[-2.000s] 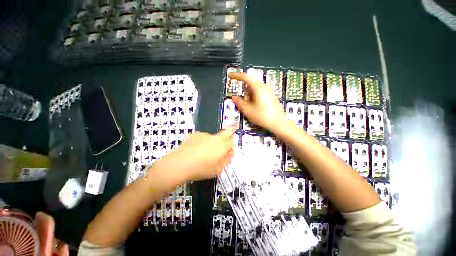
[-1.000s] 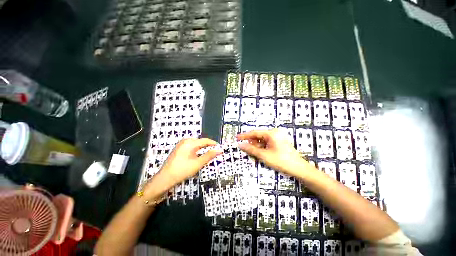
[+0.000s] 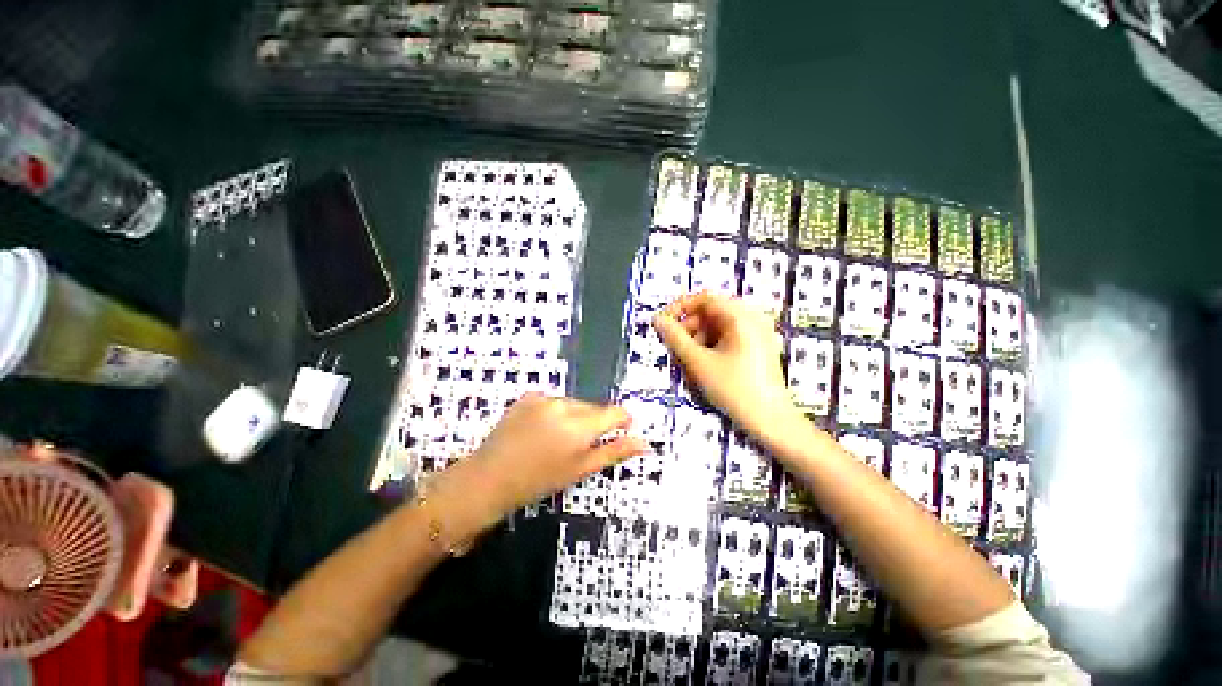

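Note:
A blister tray (image 3: 1029, 255) holds rows of circuit boards. The top row is green and gold, such as one board (image 3: 864, 223); rows below carry white stickers with black marks. My right hand (image 3: 730, 351) is over the left part of the tray, thumb and forefinger together at a white-covered board in the third row; whether a sticker is between them cannot be told. My left hand (image 3: 556, 449) is lower left, thumb and forefinger around the upper edge of a white sticker sheet (image 3: 630, 576), which lies over boards at the tray's lower left.
Spare sticker sheets (image 3: 496, 282) lie left of the tray. A tray stack (image 3: 536, 81) stands behind. At left are a phone (image 3: 341, 252), white charger (image 3: 316, 397), white case (image 3: 241, 422), bottle (image 3: 81, 161), cup (image 3: 94, 335) and pink fan (image 3: 60, 556). A glaring clear sheet (image 3: 1112, 462) is right.
My hands were together at the sheet and have moved apart, the right one up to the third row. That row's leftmost board was bare and now looks white. The sheet lies lower.

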